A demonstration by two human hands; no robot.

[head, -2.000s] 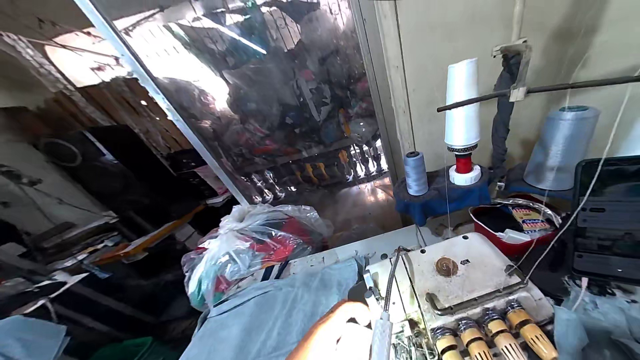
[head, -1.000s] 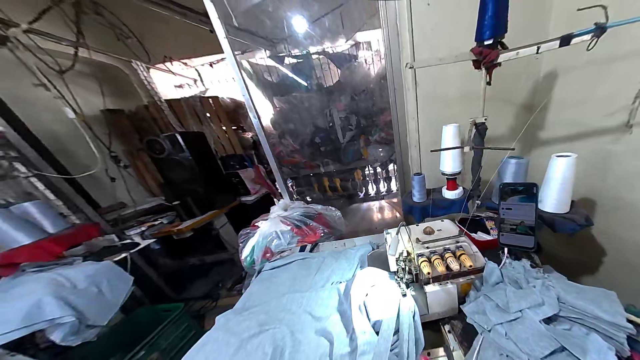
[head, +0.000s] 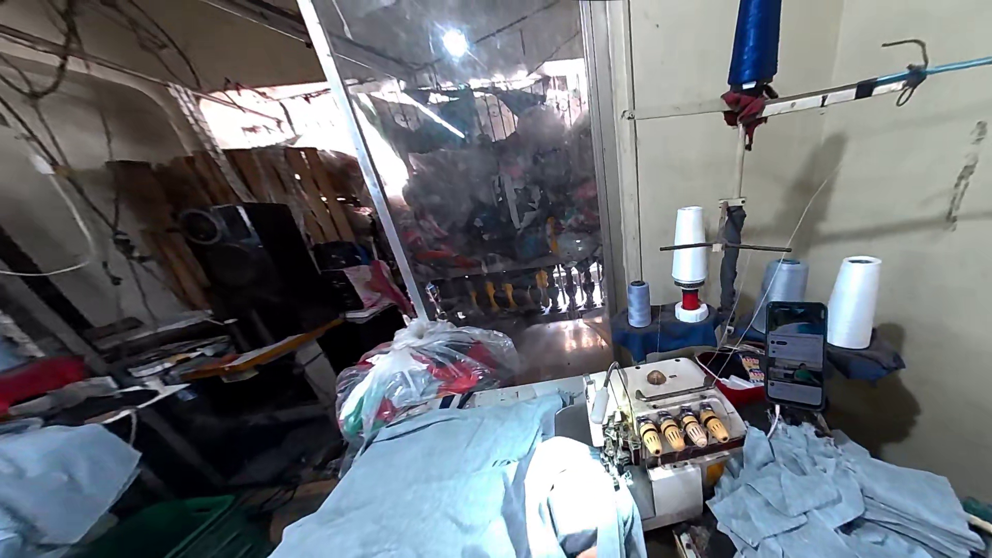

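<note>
Light blue fabric [head: 434,465] lies over the work surface at lower centre. One folded, brightly lit part [head: 570,488] stands up beside an overlock sewing machine [head: 659,387], whose several yellow-and-black tension dials face me. A sliver of skin shows at the bottom edge, against this folded fabric. Which of my hands it belongs to, and whether its fingers grip the cloth, cannot be told. The rest of my hands is out of view or hidden. To the right of the machine lies a heap of light blue fabric pieces [head: 845,496].
A clear plastic bag of coloured cloth [head: 426,372] sits behind the fabric. A phone [head: 796,355] stands upright right of the machine, near thread cones [head: 853,302] and a red container [head: 732,387]. A green crate [head: 170,527] is at lower left, below more fabric [head: 62,480].
The hand seen by the machine two seconds ago is now nearly out of view. The folded fabric stands beside the machine, as one second ago. The view has swung widely since the first frame.
</note>
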